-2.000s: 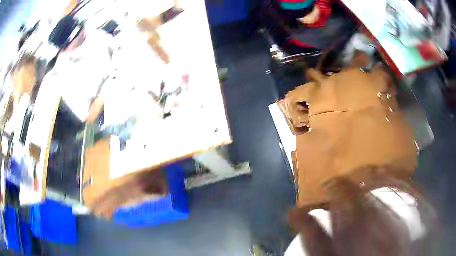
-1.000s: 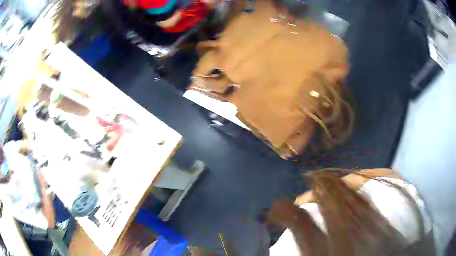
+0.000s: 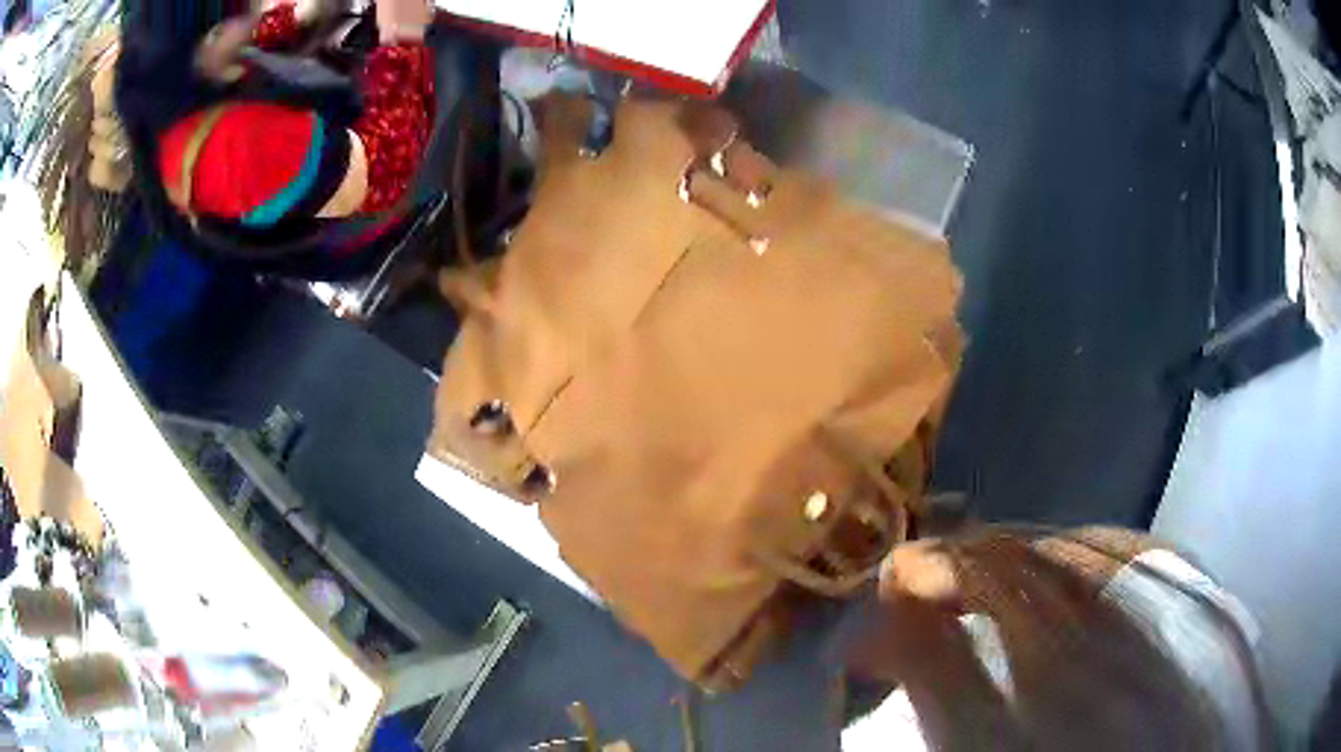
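Note:
A large pile of flat tan-brown bag panels (image 3: 735, 353) fills the middle of the view. Narrow brown handles (image 3: 838, 566) with a shiny metal dot lie at its near right corner. More handles with metal ends lie near its top and left edge. My right hand (image 3: 924, 570), small and blurred, is at the pile's corner beside the handles; its grip cannot be told. Brown hair-like strands and white cloth at lower right cover most of my arm. My left hand is not in view.
A person in a red sparkling sleeve (image 3: 394, 125) sits at upper left beside the pile. A red-edged table (image 3: 647, 44) is at the top. A white table (image 3: 191, 514) with small items is at left. A grey-white surface (image 3: 1250, 485) is at right.
The view has turned and moved closer to the panel pile, which now lies nearer the middle. The handles at its near corner now lie close to my right hand.

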